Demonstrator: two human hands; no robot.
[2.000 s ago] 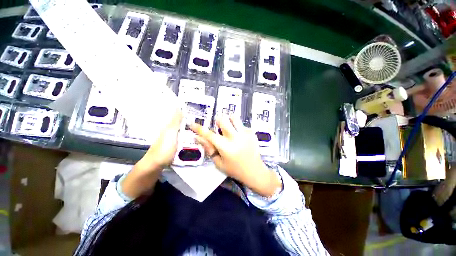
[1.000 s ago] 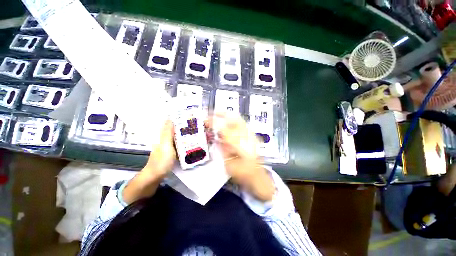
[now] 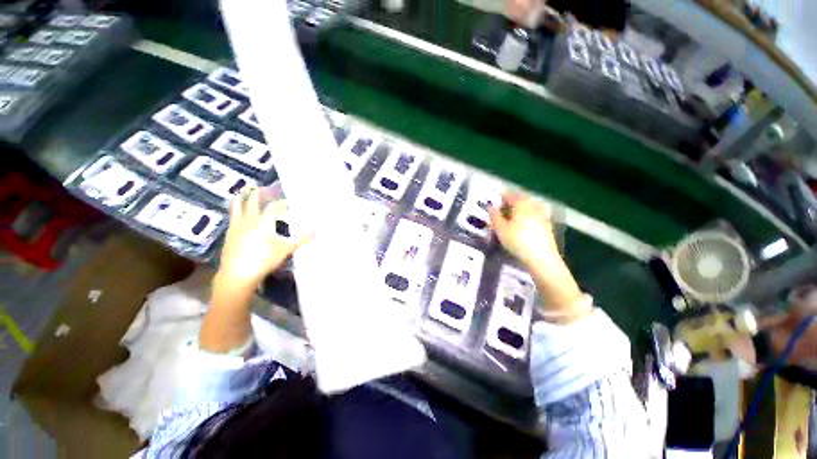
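Observation:
Clear trays of white device units with dark ovals lie before me. My left hand (image 3: 249,251) is at the left end of the right tray, fingers spread around a partly covered unit (image 3: 281,228); whether it grips the unit cannot be told. My right hand (image 3: 528,235) is over the far right pocket, its fingertips at a unit (image 3: 477,208); its grip is unclear. A long white label strip (image 3: 305,170) hangs down across the right tray, between my hands, and hides part of it. Near units (image 3: 458,285) sit in their pockets.
The left tray (image 3: 184,244) adjoins the right one. A green belt (image 3: 448,116) runs behind. Stacked trays (image 3: 618,81) and a person's hand (image 3: 524,11) are beyond it. A white fan (image 3: 709,266) and a dark phone (image 3: 690,412) are at right. A carton (image 3: 67,354) with white liner (image 3: 157,345) is at lower left.
The view has swung left. My hands have moved apart, right hand to the far tray row. The unit held up between them no longer shows there. The strip hangs more steeply.

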